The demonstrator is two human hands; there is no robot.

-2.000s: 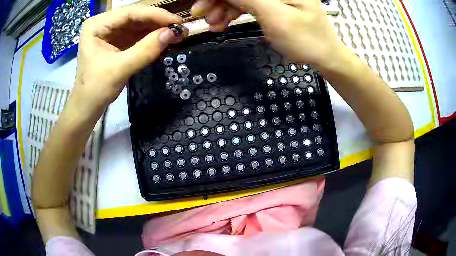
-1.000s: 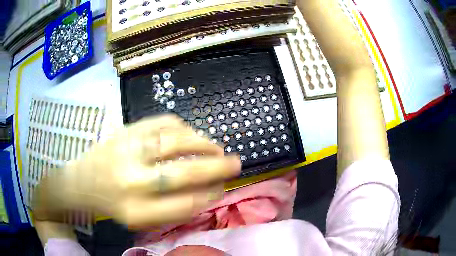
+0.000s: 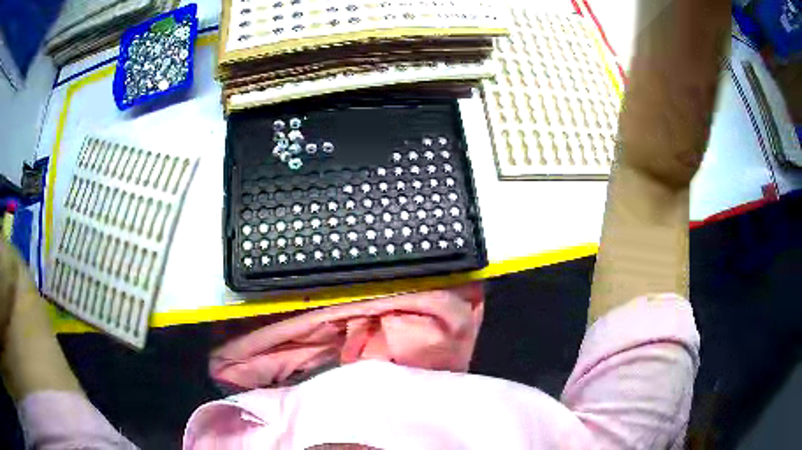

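Observation:
A black pocketed tray (image 3: 352,279) lies at the bench's near edge. Rows of small seated round parts (image 3: 355,255) fill its lower pockets and reach higher at the right. Loose silver discs with centre holes (image 3: 295,163) lie in a cluster at its upper left. My left arm shows at the left edge, with its hand cut off by the picture's edge. My right arm reaches up at the right, blurred and dark in its upper part, with its hand beyond the top edge. What the hands hold is hidden.
A blue bin (image 3: 123,98) of silver pieces stands at the upper left. A slotted board (image 3: 162,243) lies left of the tray, another (image 3: 554,169) at its upper right. A stack of loaded boards (image 3: 369,44) stands behind the tray. Pink cloth (image 3: 413,325) covers the lap.
My left hand has moved from over the tray out past the left edge. My right arm has swung right and upward, uncovering more of the right slotted board. The view has shifted.

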